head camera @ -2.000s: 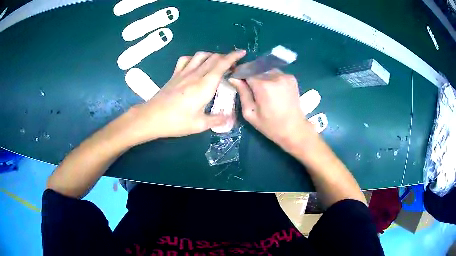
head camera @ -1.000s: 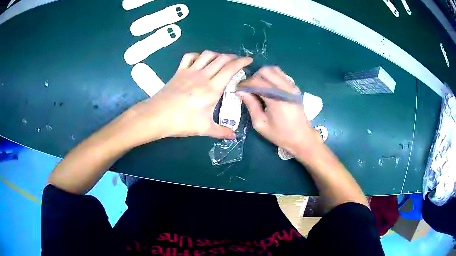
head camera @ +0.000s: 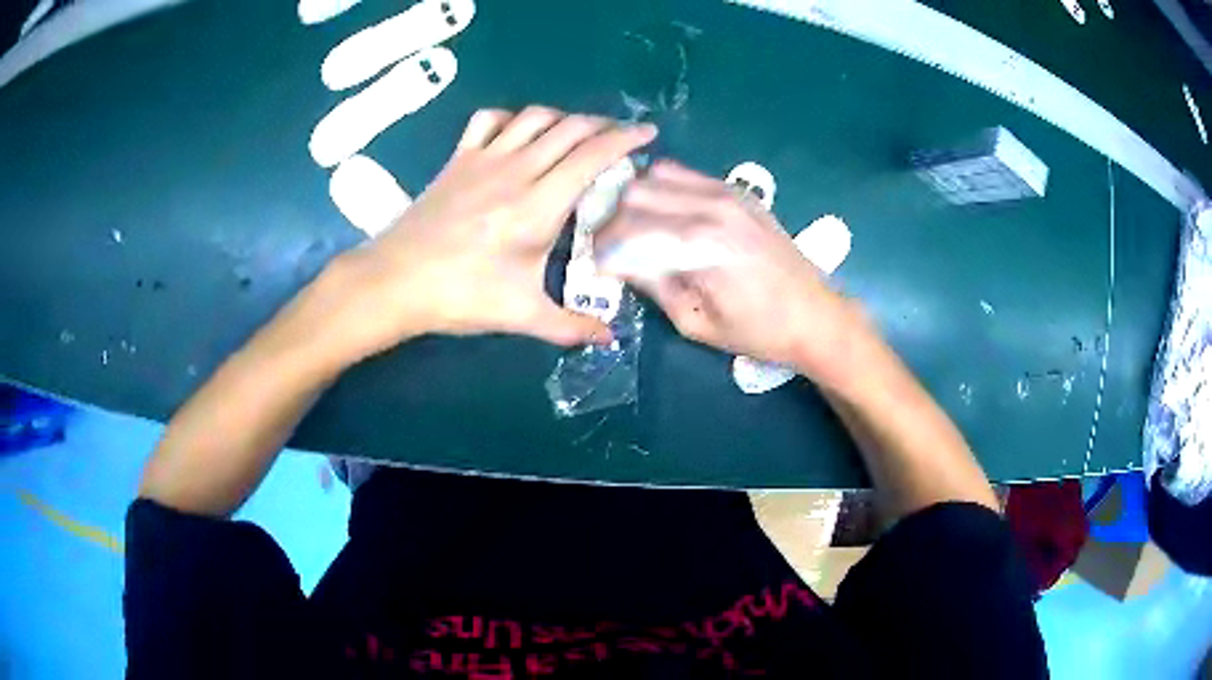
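Observation:
A white oval cover (head camera: pixel 593 298) with two small dark openings lies upright in the view on the green table, its middle partly hidden by my right hand. My left hand (head camera: pixel 485 233) spans it, thumb at the lower end and fingers along the upper left side, holding it in place. My right hand (head camera: pixel 718 259) is over the cover's right side, its fingers bent and blurred by motion. A pale blur shows at its fingers; whether it holds the grey strip cannot be told.
Several white covers (head camera: pixel 386 106) lie at upper left. More lie around my right hand, one at its upper right (head camera: pixel 824 243). A strip stack (head camera: pixel 984 170) is at right. Clear tape (head camera: pixel 594 377) sticks below the held cover. A pale rail (head camera: pixel 930 47) and crumpled plastic (head camera: pixel 1183 359) are farther out.
My right hand has turned and moved slightly left over the cover; the grey strip seen in it earlier is no longer clearly visible. My left hand keeps its hold.

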